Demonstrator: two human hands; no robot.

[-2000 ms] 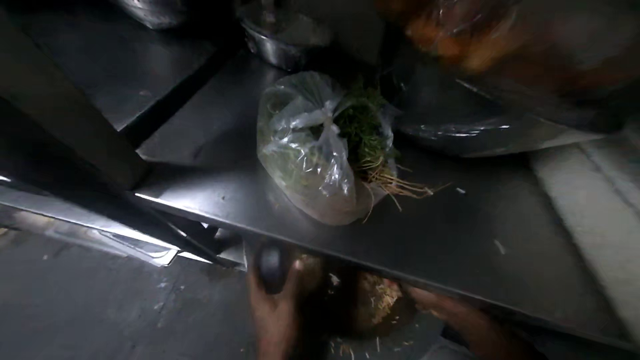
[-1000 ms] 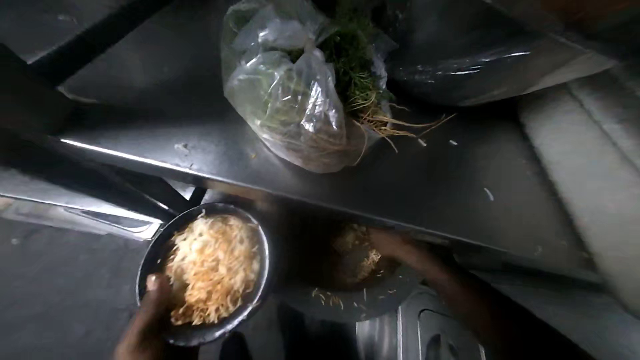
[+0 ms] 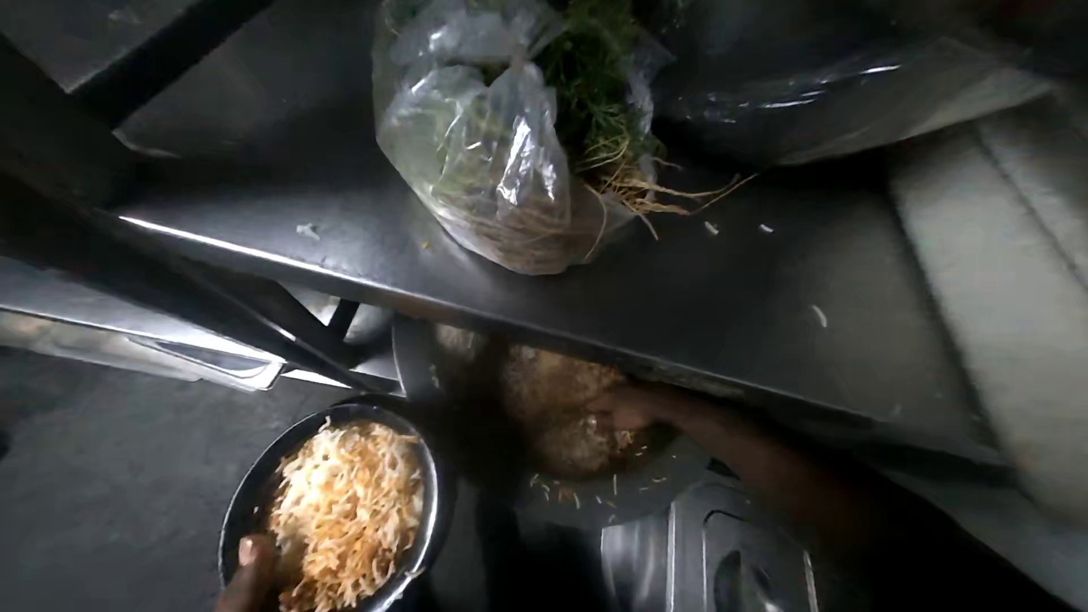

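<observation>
At the lower left my left hand [image 3: 248,578] holds a round dark-rimmed bowl [image 3: 233,518], its thumb over the rim. The bowl is heaped with rice [image 3: 353,501], pale and orange-brown. My right hand [image 3: 625,406] reaches in under the edge of a metal shelf, into a large, dark round vessel [image 3: 586,503] that holds more food. Shadow hides its fingertips, so whether they grip anything cannot be told. Rice grains lie scattered along the vessel's near rim.
On the metal shelf [image 3: 680,297] above the vessel sits a tied clear plastic bag [image 3: 484,170] beside rooted green herbs [image 3: 599,93]. Behind is a large plastic-wrapped bundle [image 3: 782,102]. A dark metal post [image 3: 170,272] stands left. A metal container lid [image 3: 739,544] is at the lower right.
The rice-filled bowl, at the lower left one second ago too, sits lower in view now. Two seconds ago both hands were near the shelf's front edge. The view has shifted.
</observation>
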